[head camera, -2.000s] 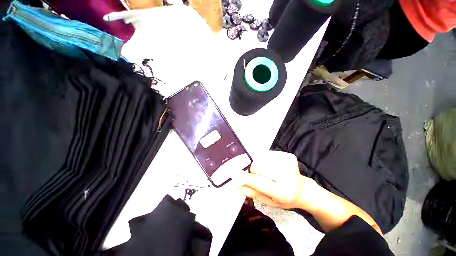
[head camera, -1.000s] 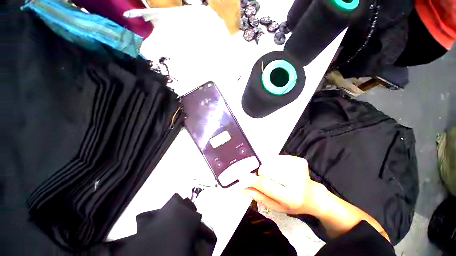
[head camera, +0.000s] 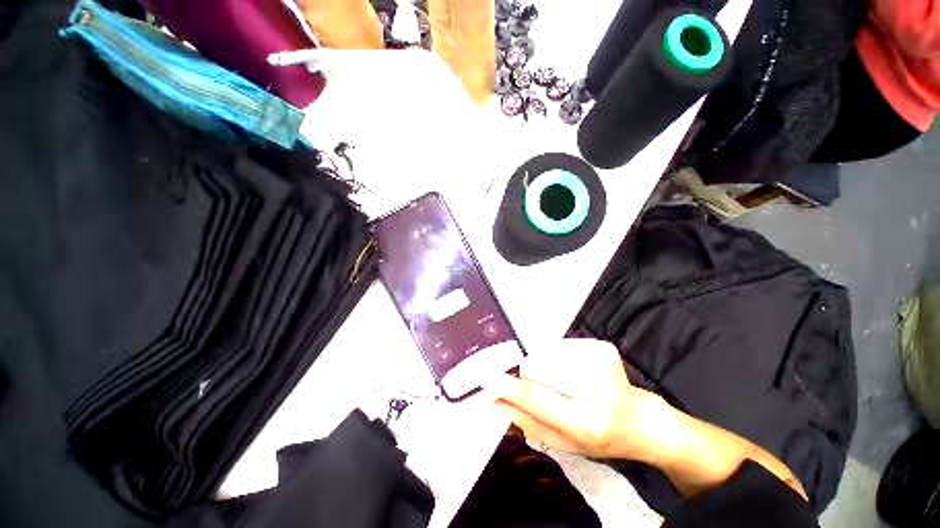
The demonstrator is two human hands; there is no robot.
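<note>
A smartphone (head camera: 438, 278) with a lit purple screen lies on the white tabletop, touching the edge of a stack of folded black cloth (head camera: 242, 278). My right hand (head camera: 577, 397) is at the phone's lower right end, its fingertips at the phone's bottom corner. The fingertips are washed out by glare, so whether they grip the phone or only touch it is unclear. A loose black garment piece (head camera: 356, 476) lies at the near table edge. My left hand is not in view.
Black thread cones stand or lie beyond the phone, one upright (head camera: 536, 222) and one tilted (head camera: 649, 98). Small dark buttons (head camera: 531, 83), tan pieces (head camera: 462, 41), a blue zip pouch (head camera: 191, 88) and a magenta item (head camera: 232, 46) lie farther back. A black bag-like bundle (head camera: 737, 340) is at the right.
The camera view has shifted, showing more of the tan pieces and buttons. My right hand stays at the phone's lower end; the phone keeps its place beside the stack.
</note>
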